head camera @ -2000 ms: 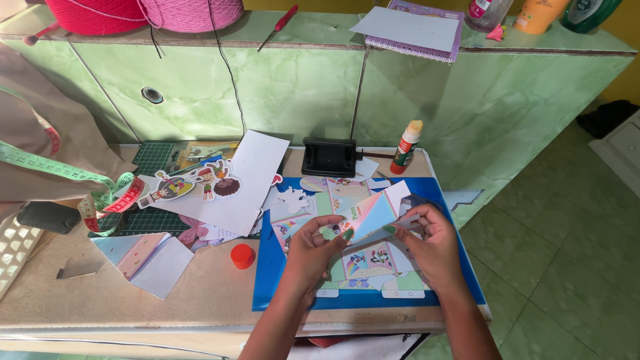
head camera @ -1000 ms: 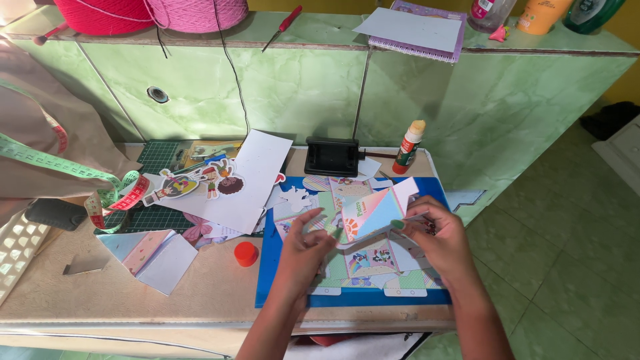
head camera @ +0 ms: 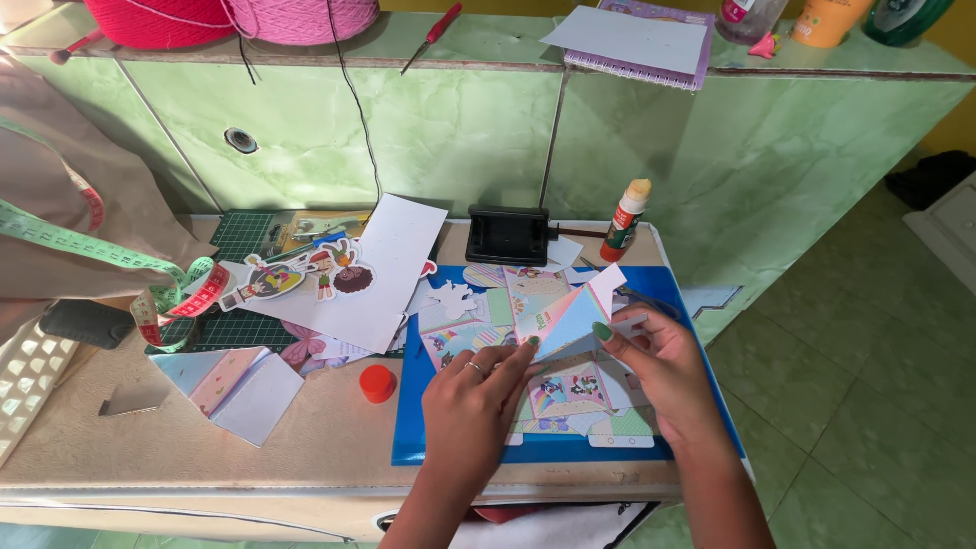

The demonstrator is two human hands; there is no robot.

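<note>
A folded printed paper piece (head camera: 573,319), pink and light blue with a white tab, is held above the blue folder (head camera: 415,450). My left hand (head camera: 480,396) pinches its lower left corner between thumb and forefinger. The right edge is gripped by my right hand (head camera: 663,366), thumb in front and fingers behind. Beneath both hands lie printed paper cutouts (head camera: 568,387) on the folder. An uncapped glue stick (head camera: 625,219) stands upright behind it, and its orange-red cap (head camera: 377,383) sits left of the folder. Another folded paper piece (head camera: 236,389) rests on the table at left.
A black plastic holder (head camera: 508,235) stands at the back. Left of it, white paper (head camera: 381,267) and character cutouts (head camera: 335,273) overlap a green cutting mat (head camera: 240,328). A measuring tape (head camera: 91,248) hangs at left. Yarn (head camera: 293,19), a red-handled tool (head camera: 442,24) and a spiral notebook (head camera: 640,69) lie on the ledge.
Two seconds ago both hands held the paper piece lower and nearer each other. My left fingers spread away from it one second ago and now press its lower left corner.
</note>
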